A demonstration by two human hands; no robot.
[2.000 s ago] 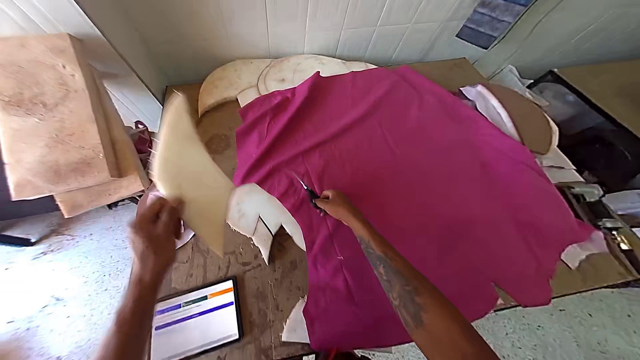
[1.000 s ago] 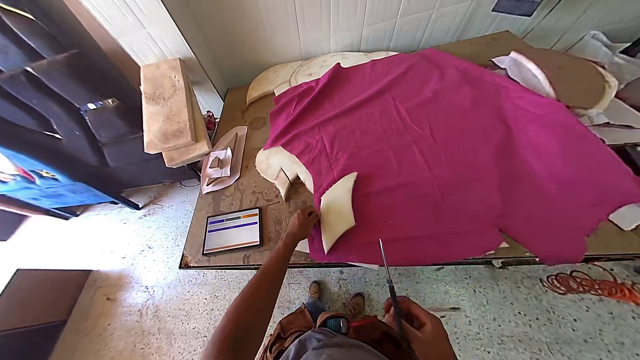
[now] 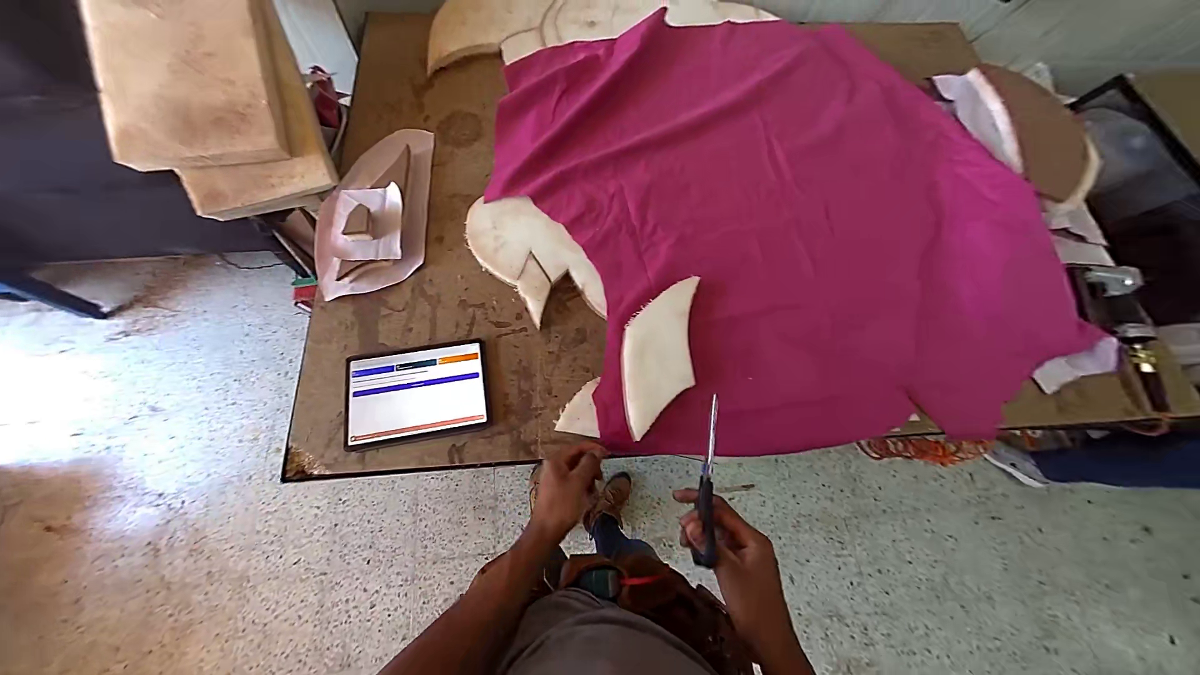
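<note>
A large magenta sheet of fabric or leather (image 3: 797,216) covers much of the table. Its near edge reaches the table's front edge, where the fingers of my left hand (image 3: 567,487) are closed together at the sheet's near left corner. My right hand (image 3: 736,544) holds scissors (image 3: 709,469) by their dark handles, blades pointing away from me and looking closed. On the sheet's left part lies a cream, curved foam-like piece (image 3: 660,358). Another cream piece (image 3: 525,239) shows from under the sheet's left edge, and a small cream corner (image 3: 579,411) sticks out nearer me.
A tablet (image 3: 417,394) lies on the table (image 3: 328,450) at the left. Behind it is a pale pink oval piece (image 3: 417,187) with smaller scraps. Thick tan blocks (image 3: 187,84) are stacked at the upper left. Metal hardware (image 3: 1125,309) sits at the right, near a brown padded piece (image 3: 1036,131).
The cream curved piece, held in my left hand two seconds ago, now lies released on the magenta sheet. My right hand has drawn the scissors back from the sheet toward me.
</note>
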